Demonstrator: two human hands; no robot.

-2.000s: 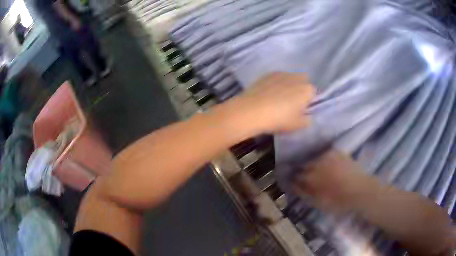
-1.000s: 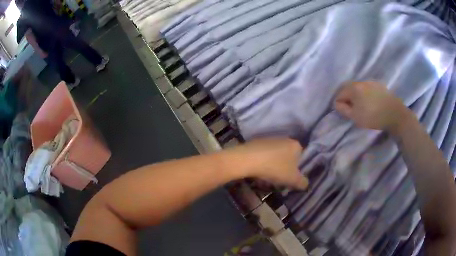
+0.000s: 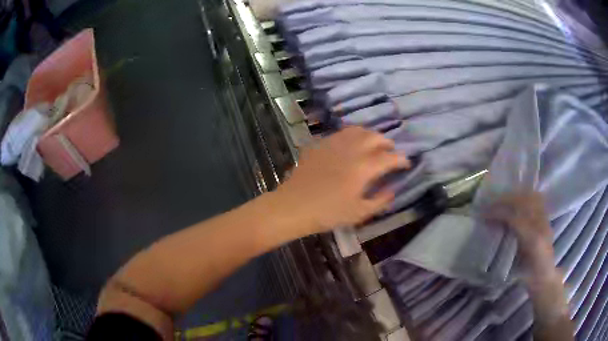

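A lavender-grey curtain panel (image 3: pixel 440 73) lies in long parallel folds across a metal-rod frame. The frame's slotted end bar (image 3: pixel 283 100) runs diagonally along the fabric edge. My left hand (image 3: pixel 350 176) is over that edge, fingers bent and spread; whether it pinches cloth is unclear. My right hand (image 3: pixel 523 220) is blurred and holds a raised flap of the curtain, which stands up from the frame. Between my hands a bare metal rod (image 3: pixel 463 186) and a dark gap show. More gathered folds lie below the flap.
An orange-pink bin (image 3: pixel 83 133) with pale cloth over its rim stands on the dark floor at left. Greyish cloth (image 3: pixel 23 266) lies at the left edge. Yellow floor marking (image 3: pixel 227 326) and part of a foot (image 3: pixel 261 326) show at the bottom.
The view has shifted, and the standing person has mostly left it. The loose cloth between my hands has been lifted into a flap, baring a rod. My left hand has opened its fingers somewhat.
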